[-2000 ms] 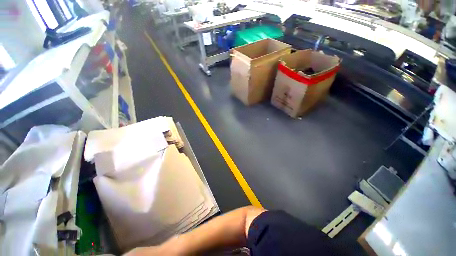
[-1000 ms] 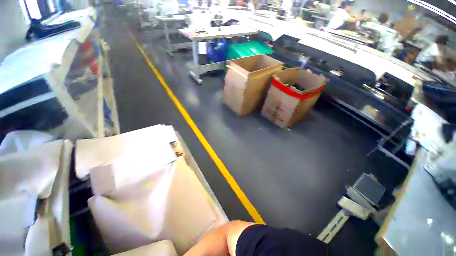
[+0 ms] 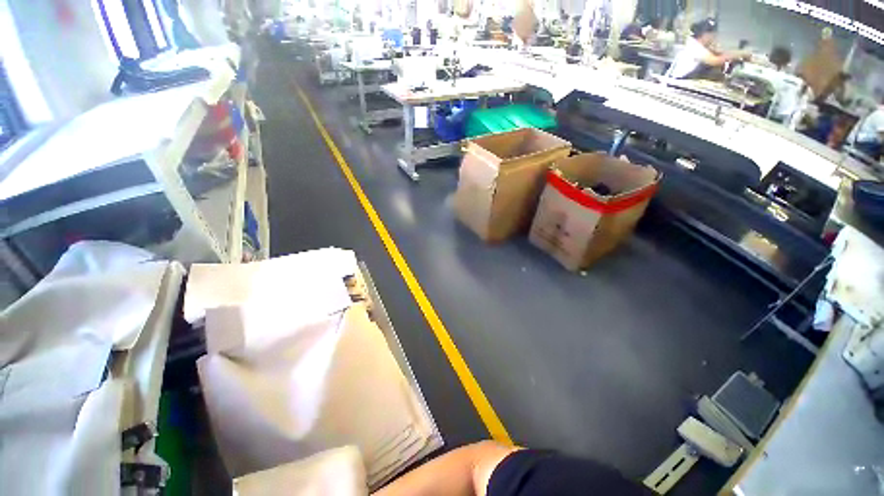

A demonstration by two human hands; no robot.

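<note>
A stack of off-white panels (image 3: 291,378) lies at the lower left beside the yellow line, with layered beige edges on its right side. A smaller piece of panel (image 3: 302,475) shows over the stack's near edge, cut off by the bottom of the picture. A second group of draped white panels (image 3: 73,339) is at the far left, with small black pieces at its lower edge. A bare forearm and a dark sleeve enter at the bottom centre. Both my hands are out of the picture, so what they hold cannot be seen.
Two open cartons (image 3: 509,184) stand on the grey floor, one with red tape. A white rack (image 3: 199,194) is at the left. A pedal (image 3: 744,405) and a table edge are at the lower right. People sit at machines far back right.
The forearm has drawn back towards the bottom edge. A smaller panel piece now shows at the stack's near edge, absent two seconds ago. The view has tilted up, showing people at the back.
</note>
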